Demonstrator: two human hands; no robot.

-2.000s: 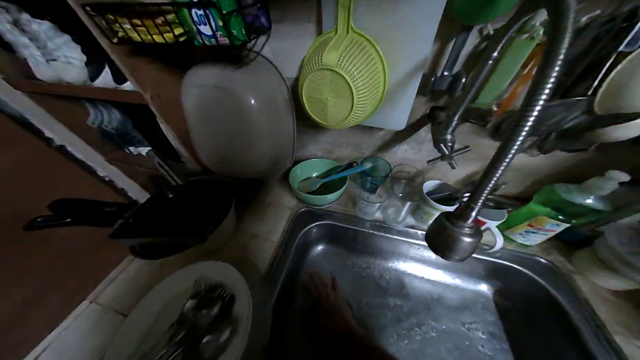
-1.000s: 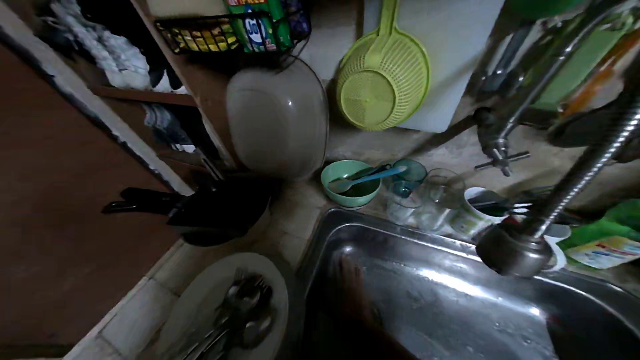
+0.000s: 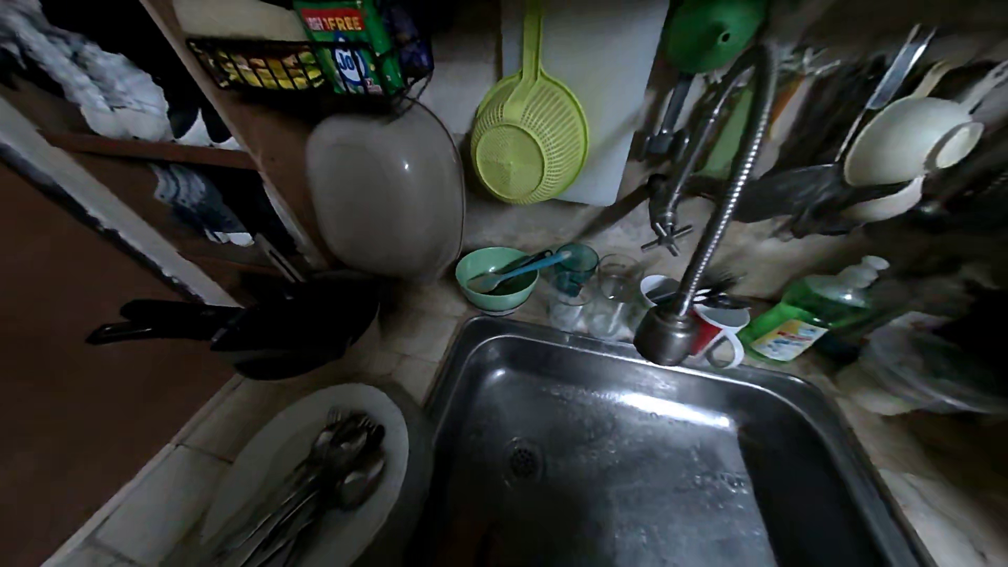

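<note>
Neither of my hands can be made out now; a dim reddish patch at the sink's lower left edge is too dark to tell. The stainless steel sink is wet, and its drain lies bare at the left. Above the sink's back rim hangs the metal head of a flexible faucet. To the left, an oval white plate holds metal forks and spoons. Behind the sink stand a green bowl with a blue spoon in it, clear glasses, and a red and white mug.
Black pans sit on the tiled counter at left, their handles jutting outward. A green dish soap bottle stands behind the sink's right corner. On the wall hang a yellow-green plastic strainer and a white ladle-like bowl.
A hand was low in the sink near the drain in both earlier frames; it has dropped out of clear sight, and the drain now shows.
</note>
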